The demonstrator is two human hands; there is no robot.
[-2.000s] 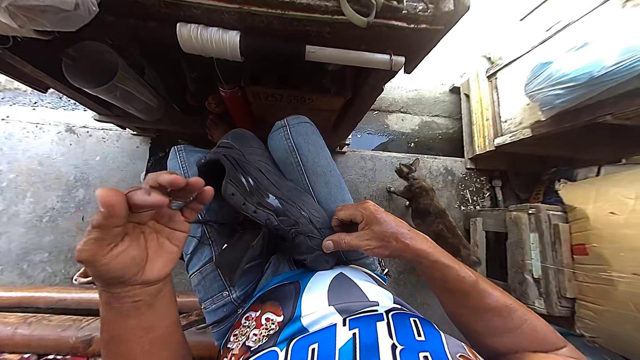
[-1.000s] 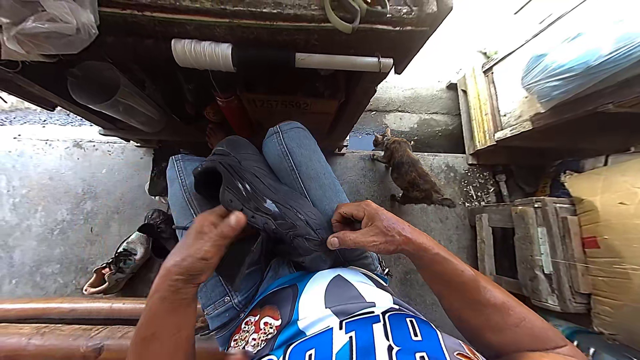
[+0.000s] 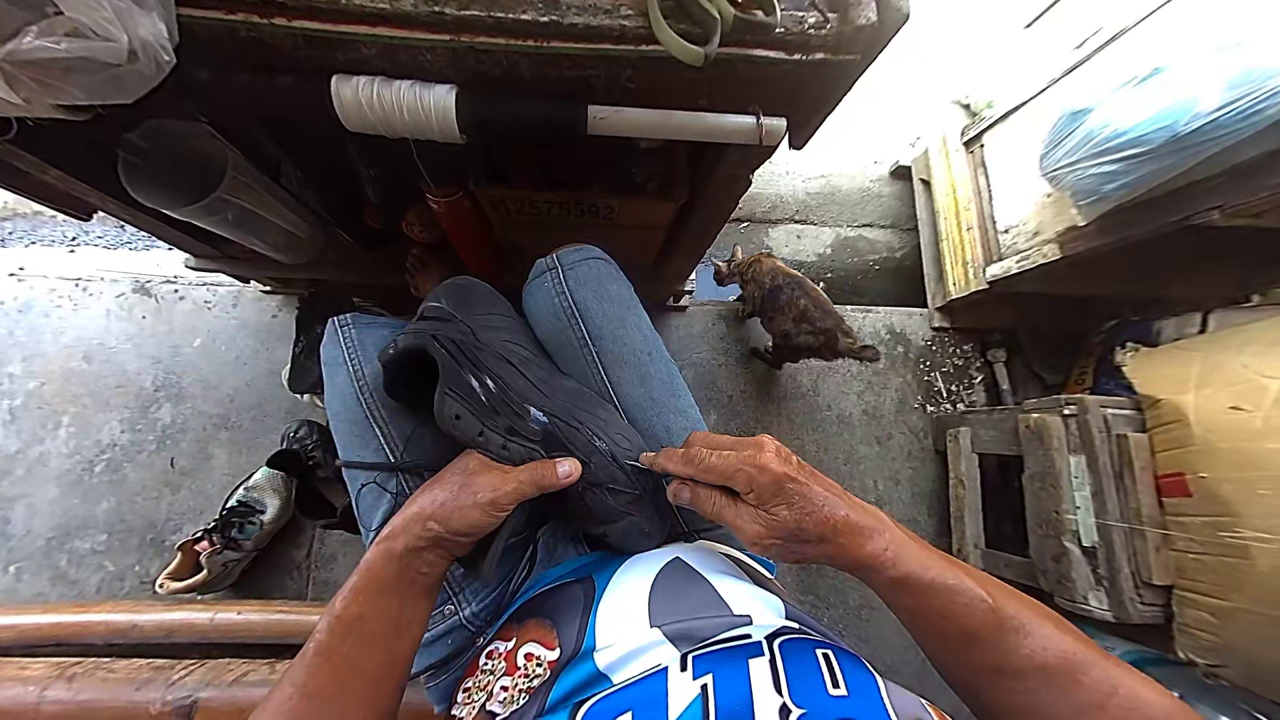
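A black shoe [image 3: 540, 400] lies across my lap between my jeans-clad knees, its opening toward the upper left and its toe end near my shirt. My left hand [image 3: 490, 495] grips the side of the shoe, thumb on top and fingers hidden beneath. At the shoe's right edge, my right hand [image 3: 750, 485] pinches a small thin light item between thumb and forefinger; what it is cannot be told. Dark laces [image 3: 385, 467] hang loose by my left thigh.
A wooden bench with a white thread spool [image 3: 395, 108] on a rod stands ahead. A cat [image 3: 795, 310] stands to the right, near a wooden crate [image 3: 1060, 500] and a cardboard box [image 3: 1215, 480]. A worn sneaker [image 3: 230, 530] lies on the floor at left, by bamboo poles [image 3: 150, 630].
My left hand, raised and off the shoe two seconds ago, has come down onto its side. My right hand stays by the shoe's right edge. The cat has shifted its stance.
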